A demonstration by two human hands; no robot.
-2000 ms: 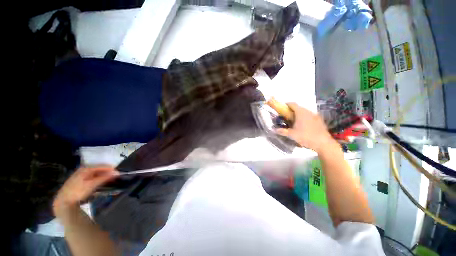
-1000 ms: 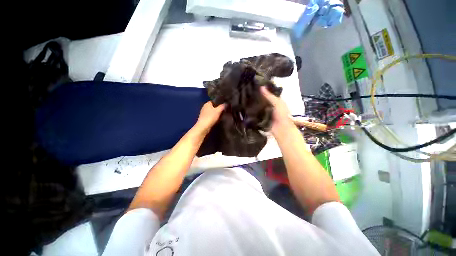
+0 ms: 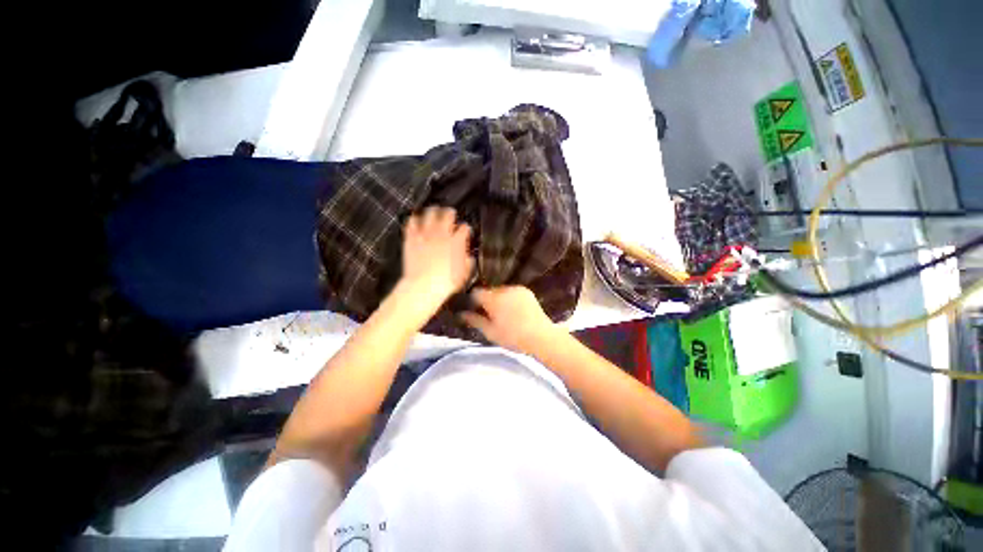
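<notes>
The plaid garment [image 3: 372, 221], dark brown with cream check lines, is around the right end of the navy pressing board [image 3: 232, 243]. Its right part is bunched up, with a plaid strip [image 3: 504, 162] on top. My left hand [image 3: 437, 253] is on the bunched cloth, fingers curled into it. My right hand [image 3: 512, 315] is at the garment's near edge, fingers pinching the cloth. The steam iron [image 3: 631, 270] with its tan handle rests right of the garment, with neither hand on it.
Grey checked cloth [image 3: 717, 210] lies behind the iron. Yellow and black hoses [image 3: 825, 259] hang at right. A metal fixture [image 3: 558, 52] and light blue crumple [image 3: 706, 27] are at the far side. A green box [image 3: 744, 377] stands below right. A dark garment pile [image 3: 108, 356] is at left.
My right hand has let go of the iron, which now rests at right. The garment was bunched between both hands, then spread leftward over the board's end.
</notes>
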